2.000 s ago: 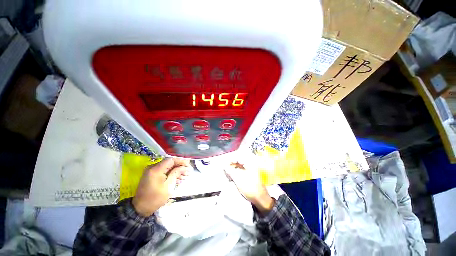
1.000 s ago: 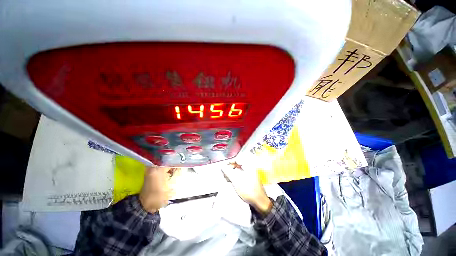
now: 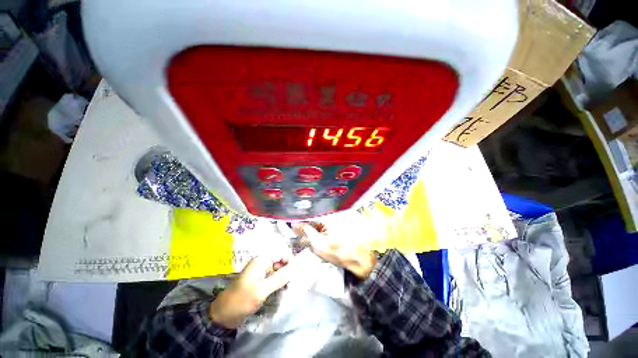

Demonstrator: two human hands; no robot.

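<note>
The white button attaching machine (image 3: 483, 42) hangs over the work, its red control panel (image 3: 315, 84) showing 1456 on the counter display (image 3: 344, 137). A pale garment (image 3: 301, 318) lies over the lap and up under the head. My left hand (image 3: 250, 288) is at the table's front edge, fingertips pinched on the garment. My right hand (image 3: 336, 248) is nearer the head, its fingers on the garment just below the panel. Glare and the head hide the dies and the exact grip.
Shiny button parts (image 3: 175, 183) lie left of the head, more parts (image 3: 402, 183) to its right. Yellow sheets (image 3: 201, 245) lie on the white table (image 3: 91, 210). A garment pile (image 3: 518, 280), blue bin (image 3: 526, 205) and cardboard carton (image 3: 539, 49) stand at the right.
My left hand has moved down and right, away from the machine head. My right hand has shifted slightly left. The view has shifted, showing the left heap of parts more fully. The display still shows 1456.
</note>
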